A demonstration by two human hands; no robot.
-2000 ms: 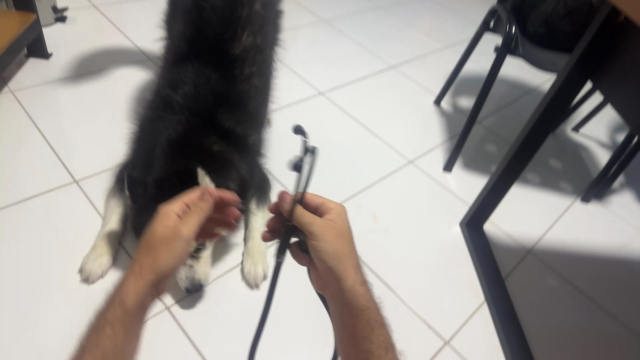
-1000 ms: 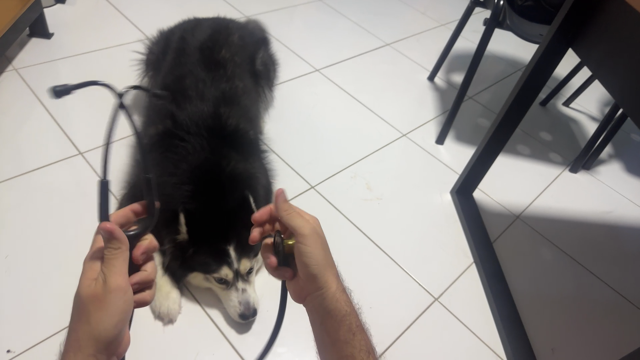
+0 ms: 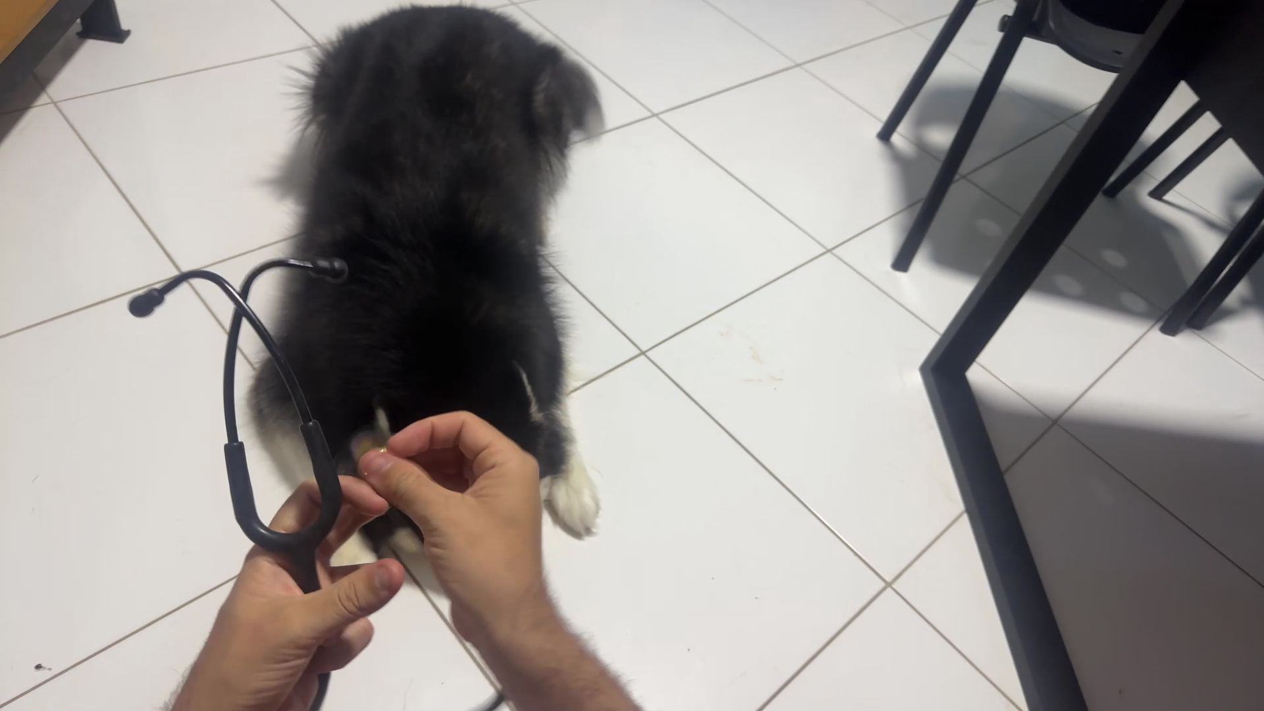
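A black stethoscope (image 3: 281, 540) stands upright in my left hand (image 3: 296, 612), which grips it just below the fork of its binaural tubes. Its two ear tips point up and apart. Beside it, my right hand (image 3: 479, 513) pinches a small gold-coloured part (image 3: 373, 454), likely the chest piece, between thumb and forefinger; the fingers hide most of it. Beyond both hands a black and white dog (image 3: 425, 217) lies on the floor, its head mostly hidden behind my hands and one white front paw (image 3: 573, 502) showing to their right.
White floor tiles (image 3: 731, 415) surround the dog. At the right are a dark metal table frame (image 3: 948, 370) and the black legs of chairs (image 3: 958, 148). A piece of furniture with a dark foot (image 3: 102, 22) and a wooden top stands at the upper left.
The stethoscope was in my right hand two seconds ago; a second ago my left hand held its upper part. My right hand has since come close to my left. The dog's head has dropped out of sight.
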